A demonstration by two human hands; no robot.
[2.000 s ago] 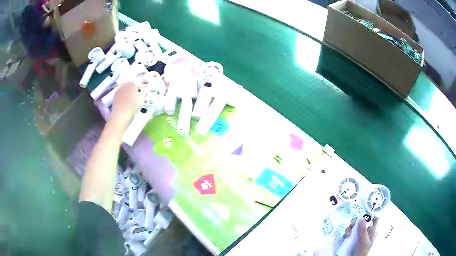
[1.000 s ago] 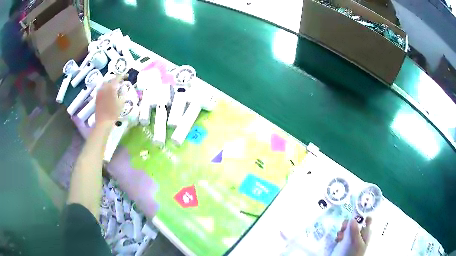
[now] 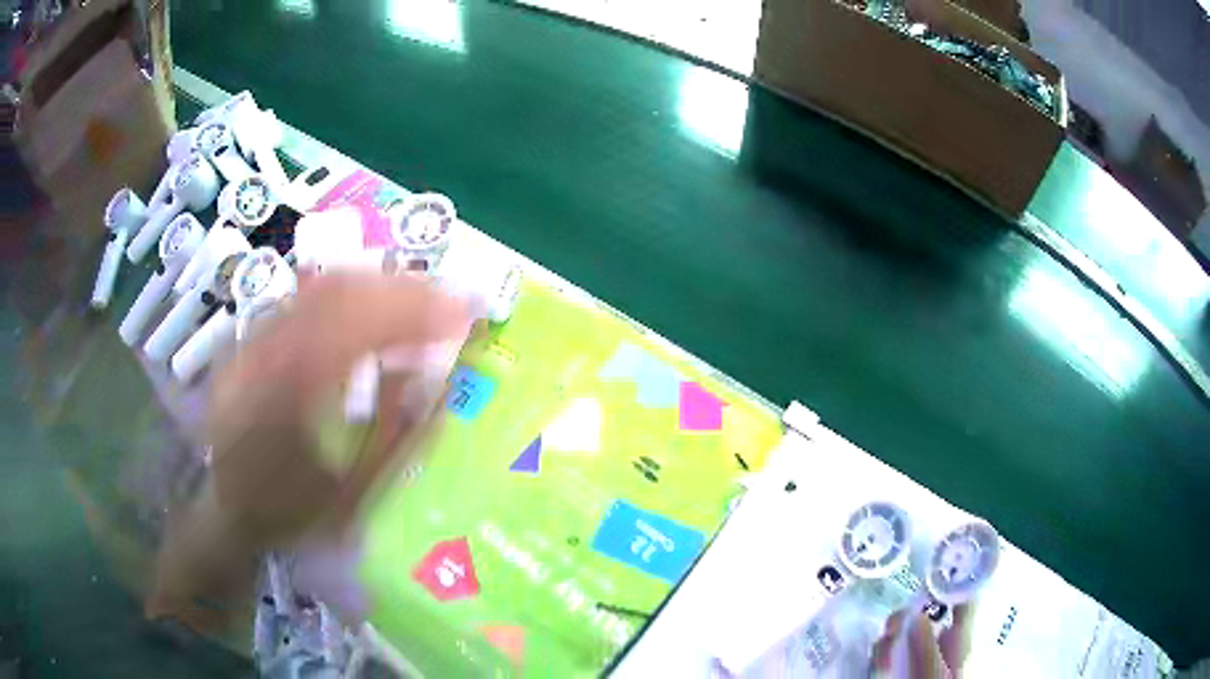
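My left hand is large and blurred over the near part of the fan group. White handle-like parts show at its fingers, but its hold on them is unclear. My right hand, cut off by the bottom edge, grips a white handheld fan just below its round head. A second fan lies beside it on the white printed sheet, handle towards the lower left. More white fans lie in a group at the left; one fan head shows just beyond my left hand.
A green printed sheet covers the middle of the bench. The green conveyor belt runs beyond it, with a small-parts carton on its far side. Another carton stands at upper left. A carton's white fans show below the bench edge.
My left hand has moved nearer the camera and right, now covering fan handles that showed before. My right hand stays on its fan. The view has shifted, so the scene sits further left.
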